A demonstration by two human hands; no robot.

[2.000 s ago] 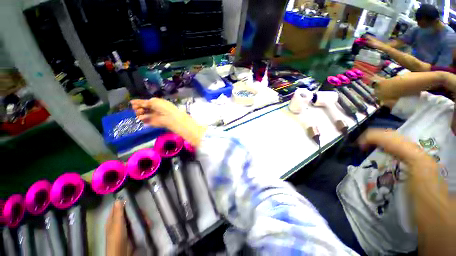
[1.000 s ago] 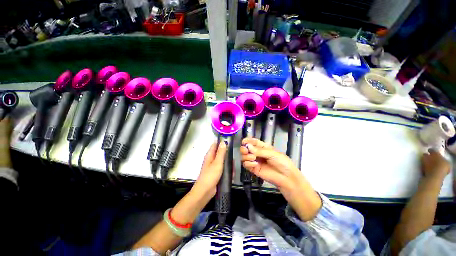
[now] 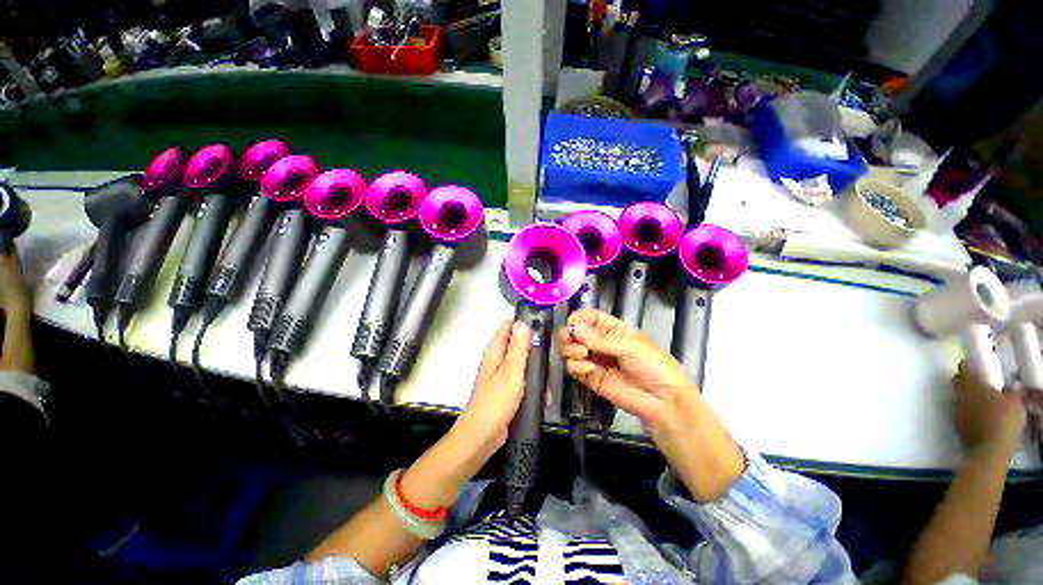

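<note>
A grey hair dryer (image 3: 526,400) with a magenta head ring (image 3: 546,264) stands upright in front of me, its ring facing me. My left hand (image 3: 500,377) is closed around the upper part of its handle. My right hand (image 3: 623,363) is just right of the handle top, with thumb and fingertips pinched on a tiny silvery bit, perhaps a small screw (image 3: 573,331). The bit is barely visible. The blue screw bin (image 3: 612,189) is behind the dryers, full of shiny silver bits.
Several grey dryers (image 3: 426,291) lie side by side on the white bench at left, cords over the edge. Three more (image 3: 694,303) lie just right. A neighbour's hand (image 3: 986,414) holds a white dryer (image 3: 980,343) at far right. Another person's arm (image 3: 16,309) shows far left.
Since two seconds ago, my right hand has come from the blue bin to the held dryer, and the view has swung round. Over the last second my hands have barely moved.
</note>
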